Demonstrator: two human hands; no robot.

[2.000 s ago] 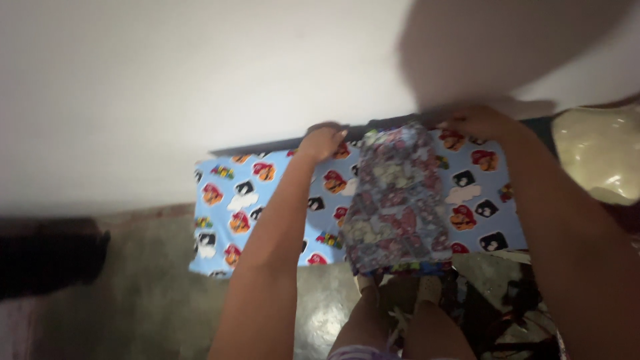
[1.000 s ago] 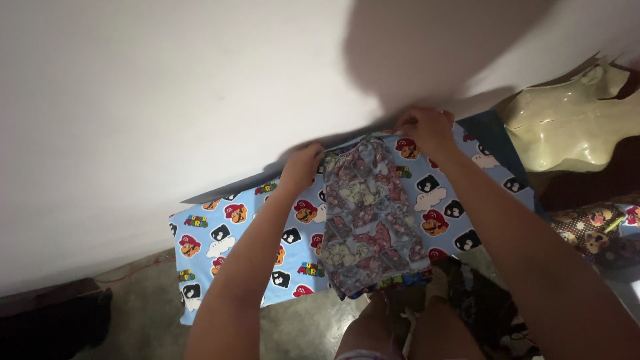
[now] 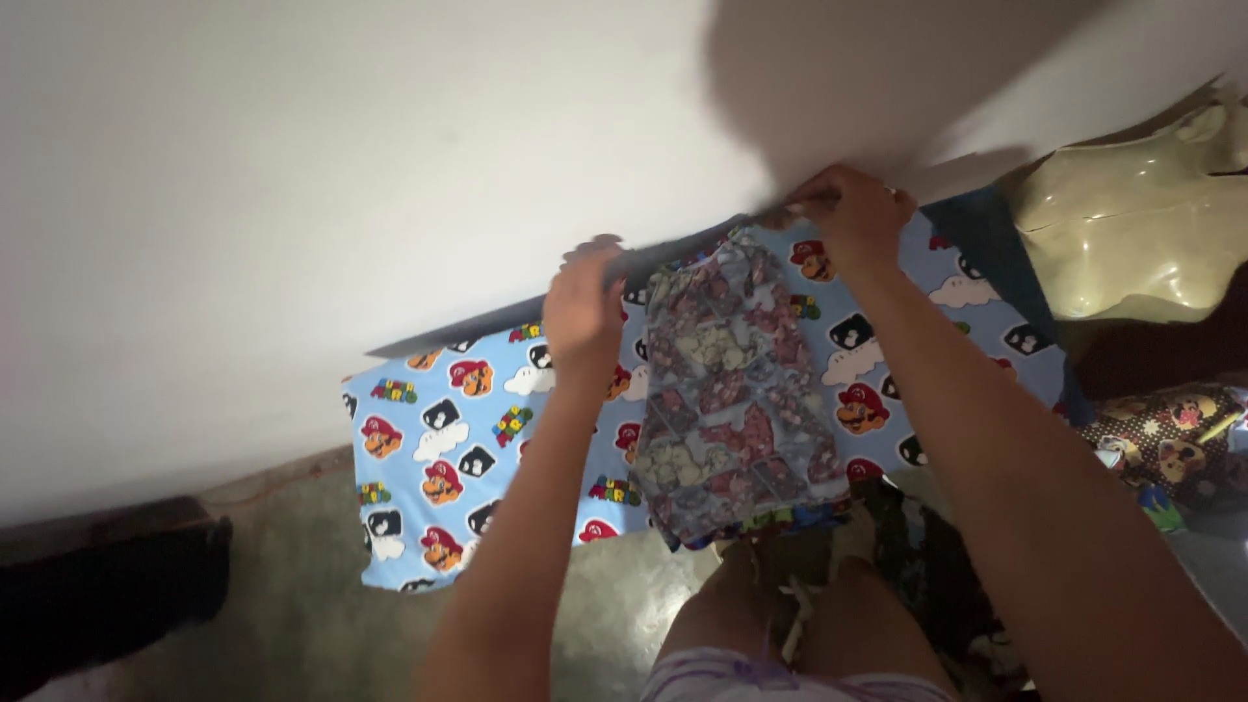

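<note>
A light blue cloth printed with cartoon figures (image 3: 473, 439) lies spread along the wall. On its middle rests a gathered garment (image 3: 736, 390), whose faded print looks like the wrong side of the fabric, with brighter cloth showing at its lower hem. My left hand (image 3: 585, 312) is at the garment's upper left, by the cloth's far edge; its fingertips are blurred, and whether they grip anything is not clear. My right hand (image 3: 858, 219) is bent over the far edge, at the garment's upper right, with its fingertips close to the waist end; its hold is unclear too.
The white wall (image 3: 341, 175) rises right behind the cloth. A glossy cream mannequin torso (image 3: 1131, 229) lies at the right, above a brown patterned cloth (image 3: 1170, 429). A dark object (image 3: 117, 575) is on the floor at the lower left. My legs are close below the garment.
The view has shifted. Against the garment, my left hand has risen a little off the cloth's far edge since a second ago. The garment stays on the blue cloth.
</note>
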